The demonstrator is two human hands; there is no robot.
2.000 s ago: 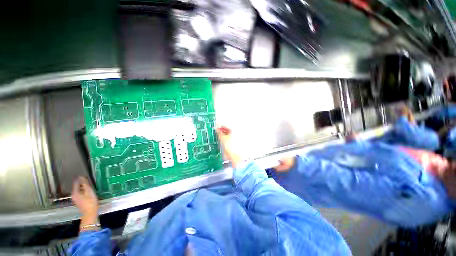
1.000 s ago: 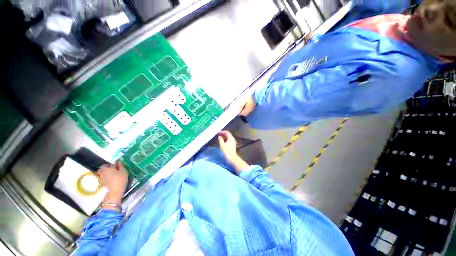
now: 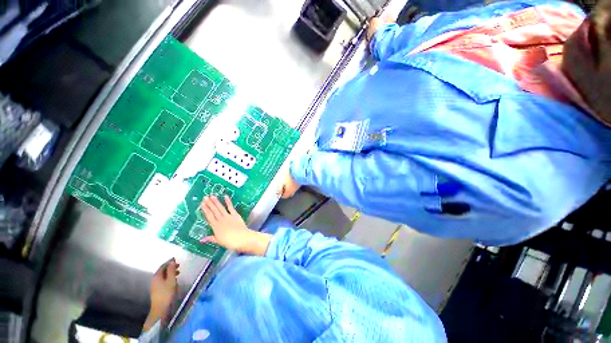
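A large bare green circuit board (image 3: 161, 130) with white outlines lies across the conveyor between the two rails, with strong glare over its middle. My right hand (image 3: 226, 226) rests flat on the board's near part, fingers spread, holding nothing. My left hand (image 3: 164, 288) is over the steel bed just off the board's near left edge, apart from the board. Its fingers look partly curled, and whether it holds anything cannot be told.
A co-worker in a blue smock (image 3: 429, 134) stands close on the right, one hand on the rail (image 3: 288, 184). A small black tray (image 3: 320, 23) lies on the bed beyond the board. A dark tray with a white sheet (image 3: 100, 333) is at the bottom left.
My right hand has moved from below the rail onto the board. My left hand has moved off the board's corner and the dark tray. The view has turned and the co-worker appears nearer.
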